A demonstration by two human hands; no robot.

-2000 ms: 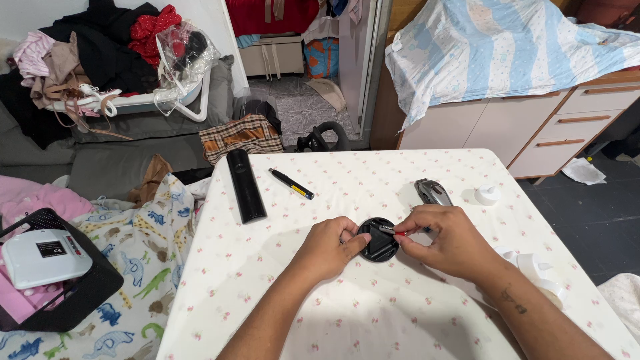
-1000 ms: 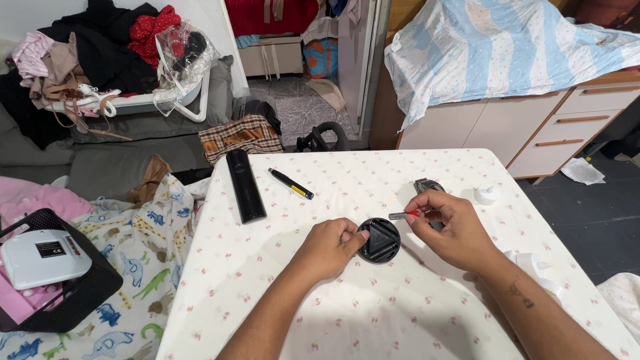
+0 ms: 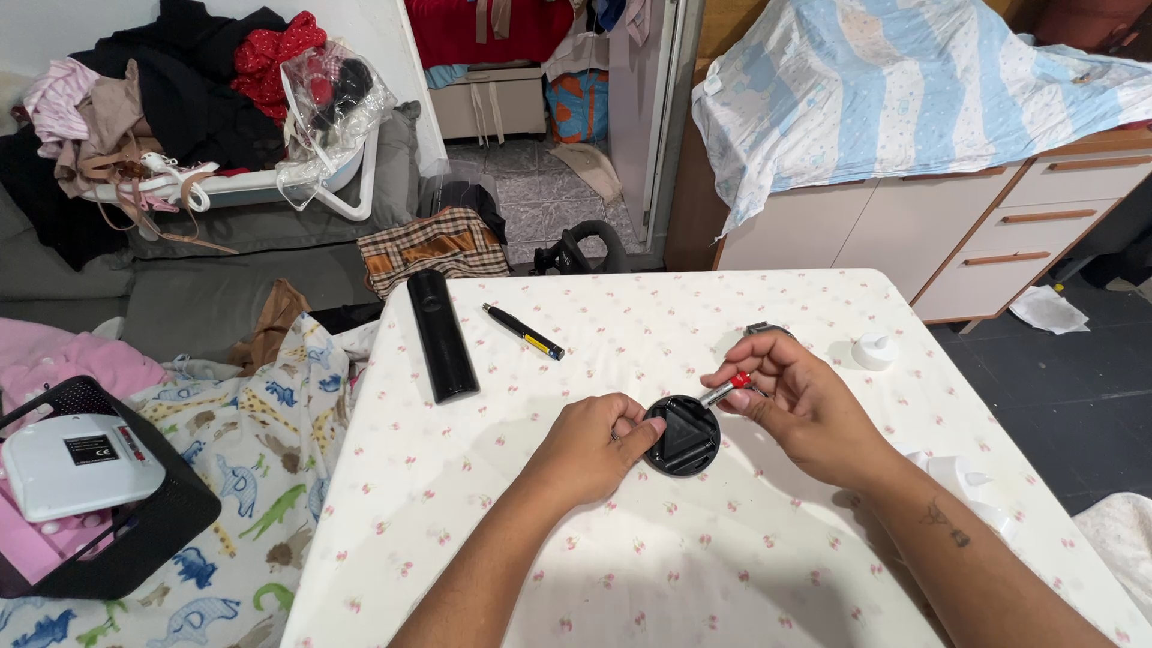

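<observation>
On the flowered tablecloth lies a round black plastic battery holder with a triangular raised middle. My left hand grips its left edge, thumb on the rim. Between the thumb and fingers of my right hand is a small battery, silver with a red end, its silver end at the holder's upper right edge. Behind my right hand a dark object is partly hidden. A black remote-like case and a black pen-like tool with a yellow band lie at the back left.
White tealight-shaped pieces stand at the right, more of them beside my right forearm. A black basket holding a white device is at the left. Beyond the table are a clothes pile and a cloth-covered cabinet.
My right hand moved the battery away from the holder to the right, then back to the holder's upper right edge. My left hand has stayed on the holder.
</observation>
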